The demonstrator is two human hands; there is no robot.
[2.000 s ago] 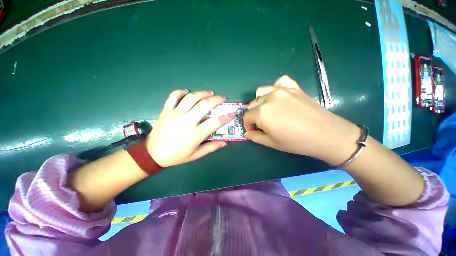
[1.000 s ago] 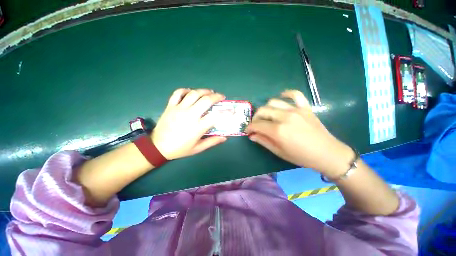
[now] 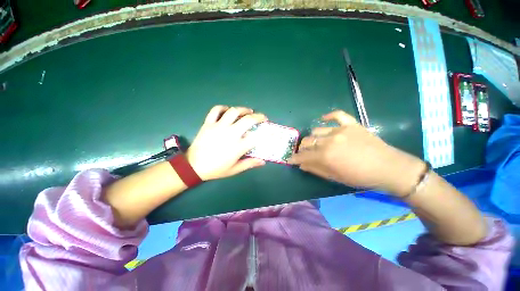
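A red-rimmed phone unit (image 3: 275, 142) lies between my hands on the dark green mat, slightly tilted, its inside washed out white by glare. My left hand (image 3: 225, 142) grips its left end, fingers over the top edge and thumb at the lower edge. A dark red strap is on my left wrist. My right hand (image 3: 342, 149) is at the unit's right end, slightly blurred, fingers curled with the fingertips at the lower right corner. Whether it pinches anything small cannot be seen.
Tweezers (image 3: 356, 91) lie on the mat beyond my right hand. A pale blue strip (image 3: 434, 96) lies further right, then two red-rimmed units (image 3: 472, 103). A cord clip (image 3: 171, 142) is by my left wrist. The belt's worn pale edge (image 3: 228, 8) runs along the back. A blue sleeve (image 3: 504, 159) shows at far right.
The phone unit has tilted, its right end now lower. My right fingers have drawn back from on top of its right end to its corner. The view has shifted, showing more of the belt.
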